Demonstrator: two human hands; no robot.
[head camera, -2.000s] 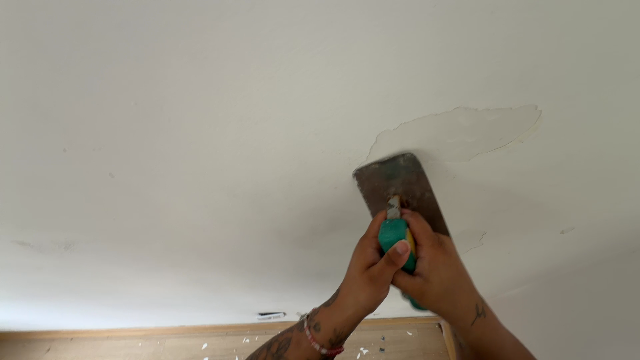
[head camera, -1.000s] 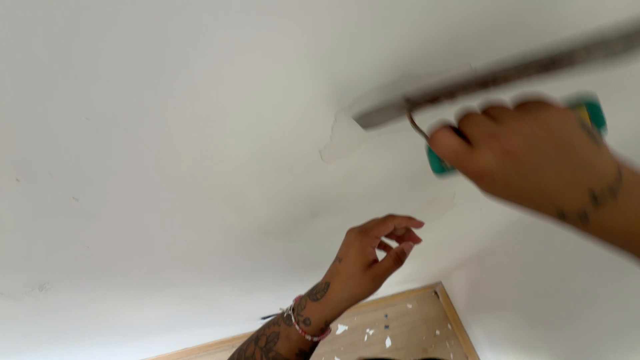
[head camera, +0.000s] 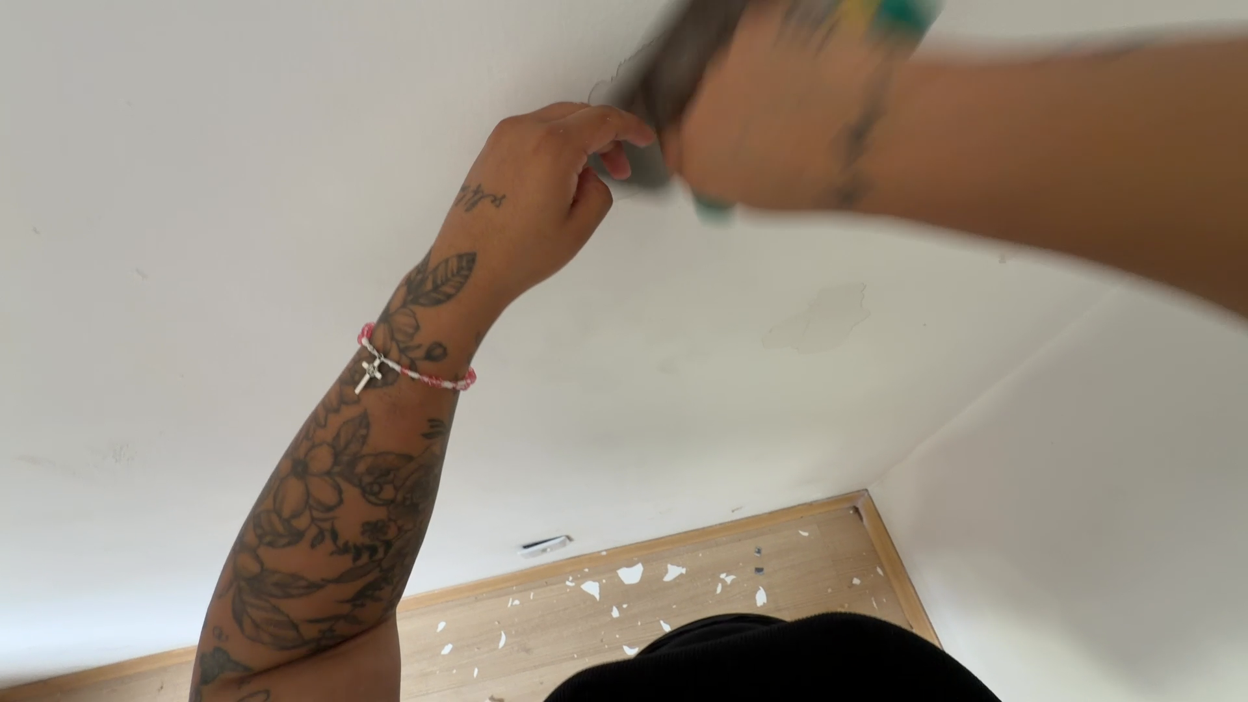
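My right hand (head camera: 780, 117), blurred, grips the green and yellow handle (head camera: 907, 15) of a flat steel trowel at the top of the head view. The trowel's blade (head camera: 682, 68) lies aslant against or close to the white wall (head camera: 244, 146). Just left of the blade, my left hand (head camera: 546, 185) has its fingers bent, the fingertips near or at the blade's lower edge; whether they touch it cannot be told. A thin cracked edge in the wall's coating shows beside the blade. A pink and white bead bracelet (head camera: 419, 375) with a cross hangs on my left wrist.
Lower right of the hands, the wall has an irregular bare patch (head camera: 824, 317). A wall socket or plate (head camera: 545, 546) sits low down. White flakes (head camera: 631, 574) lie on the wooden floor (head camera: 809, 575), edged by a wooden skirting board (head camera: 682, 534). Another wall meets this one at the right.
Two seconds ago both hands were on the trowel's handle; my left hand has let go and now is up beside the blade. My right hand has kept the trowel, which has changed its tilt.
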